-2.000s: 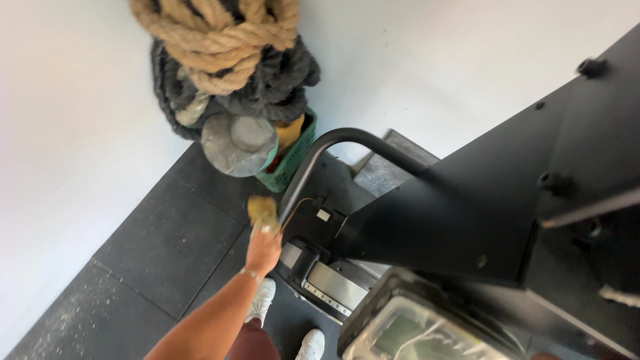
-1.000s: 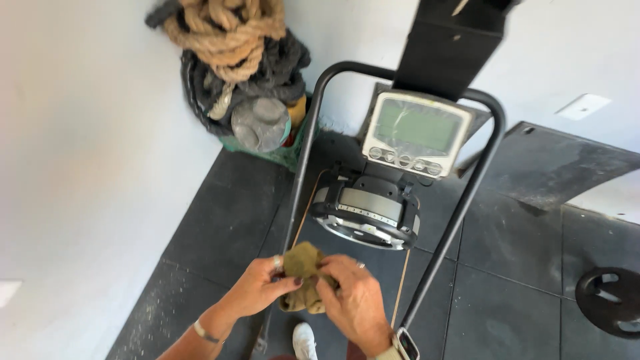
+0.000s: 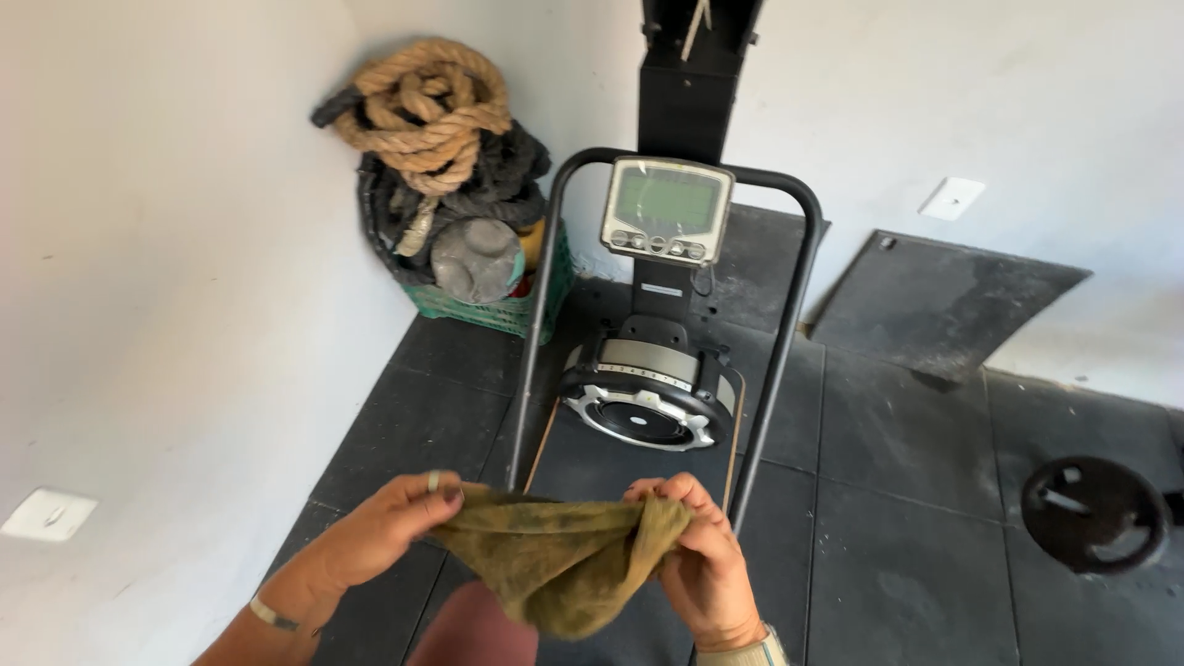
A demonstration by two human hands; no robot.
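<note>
An olive-brown cloth (image 3: 564, 555) hangs stretched between my two hands, low in the middle of the view. My left hand (image 3: 393, 527) pinches its left end between thumb and fingers. At the other end, my right hand (image 3: 703, 555) grips a bunched corner. Just beyond the cloth stands a ski-type exercise machine with a round flywheel housing (image 3: 643, 407), a monitor (image 3: 668, 211) and a bent black tube frame (image 3: 797, 305). Neither hand touches the machine.
A green plastic crate (image 3: 481, 312) in the corner holds dark ropes, a thick tan rope (image 3: 444, 111) and a grey round object (image 3: 476, 261). Dark rubber mats (image 3: 943, 305) lean on the right wall. A black weight plate (image 3: 1096, 514) lies on the tiled rubber floor.
Two seconds ago one hand held the cloth near the frame's left side. One second ago both hands had it bunched; now they are farther apart and the cloth is spread. The view has swung.
</note>
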